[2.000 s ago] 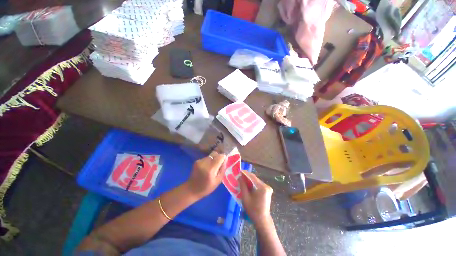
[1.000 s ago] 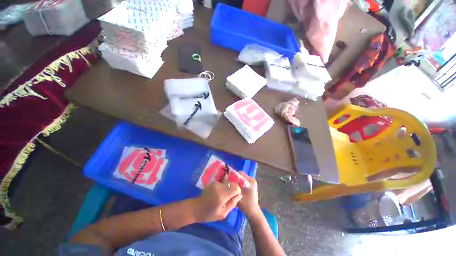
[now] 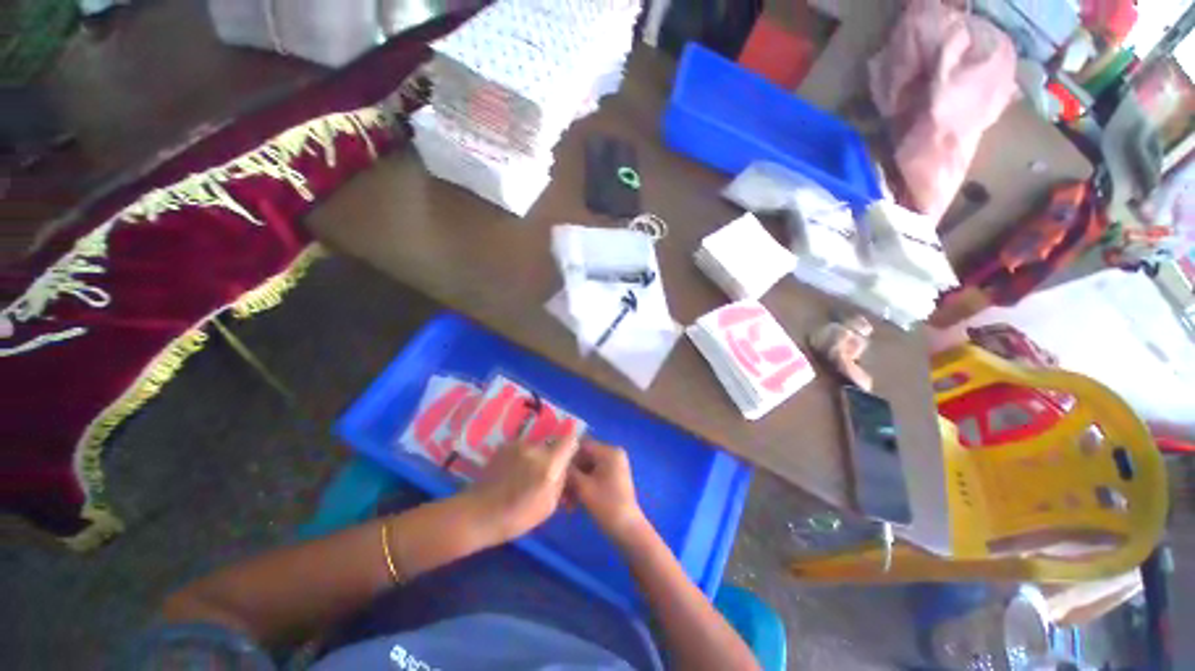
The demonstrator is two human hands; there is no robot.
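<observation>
A filled pouch [image 3: 514, 422] with a red pattern and black print is held over the near blue tray [image 3: 655, 459]. My left hand [image 3: 527, 482] grips its lower right part. My right hand [image 3: 603, 482] is against my left fingertips at the pouch's corner; its fingers are bent and partly hidden, so its hold is unclear. Another filled pouch [image 3: 435, 417] lies in the tray, partly under the held one. The pile of empty clear pouches [image 3: 613, 295] lies on the table. The pile of red-and-white cards [image 3: 750, 357] lies to its right.
Behind are a small white stack [image 3: 744, 256], tall white stacks [image 3: 524, 98], a dark slab [image 3: 612, 177] and a far blue tray [image 3: 767, 125]. A phone [image 3: 875, 452] and beige bundle [image 3: 841, 344] lie at the right. A yellow chair [image 3: 1048, 459] stands beyond.
The card has gone into a pouch. Both hands have moved left over the tray, bringing the filled pouch to overlap the one lying there. The view has shifted, so the table appears further right.
</observation>
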